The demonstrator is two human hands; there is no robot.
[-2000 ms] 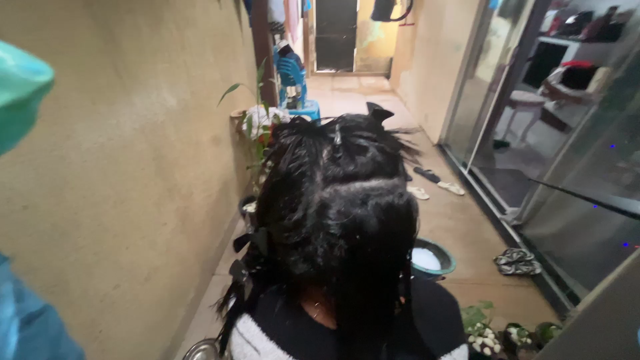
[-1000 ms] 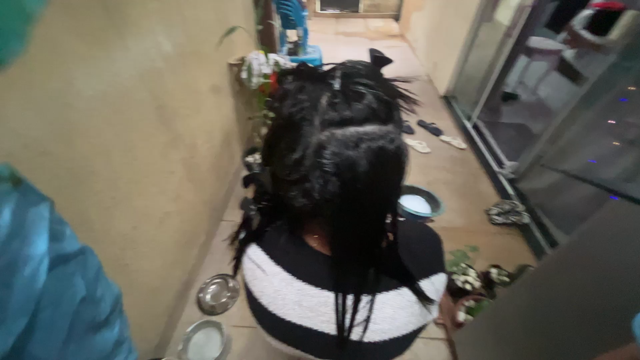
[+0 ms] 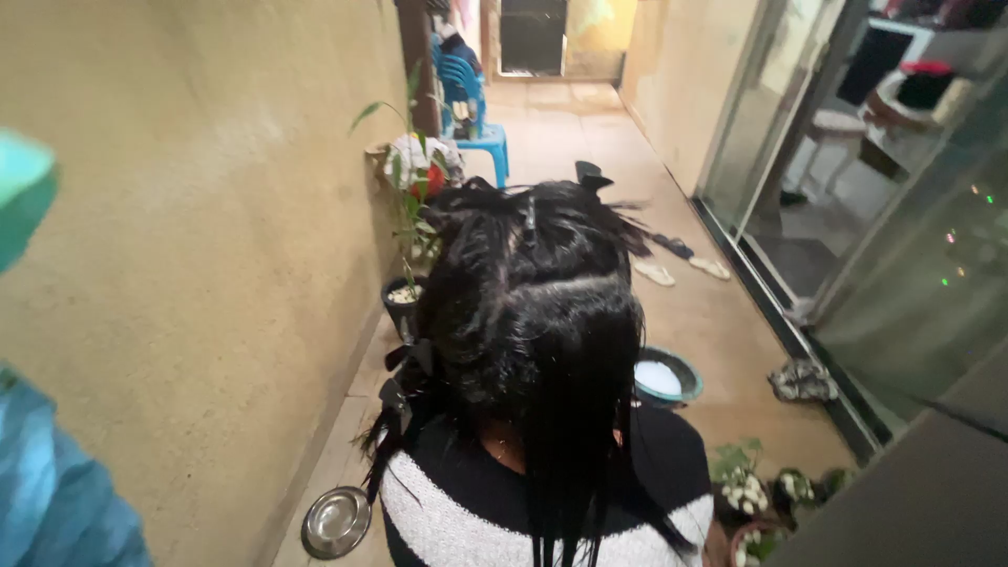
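A person with long black hair (image 3: 575, 346) sits directly before me, seen from behind, in a black and white sweater (image 3: 449, 512). A pale parting line crosses the back of the head. Dark hair clips hold sections: one on top (image 3: 592, 175), others low on the left side (image 3: 394, 390). Neither my left hand nor my right hand shows. A blurred green object (image 3: 24, 193) juts in at the upper left edge, and blue fabric (image 3: 59, 488) fills the lower left corner. I cannot tell what either belongs to.
A plain wall (image 3: 197, 236) runs along the left, glass sliding doors (image 3: 795, 157) along the right. On the floor are a metal bowl (image 3: 337, 521), a basin with white contents (image 3: 693, 382), potted plants (image 3: 740, 488) and sandals (image 3: 709, 268). A blue plastic chair (image 3: 465, 98) stands farther back.
The view dipped and rose again. The green object at the upper left edge shrank to a corner, then came further in. The seated person stays in much the same place.
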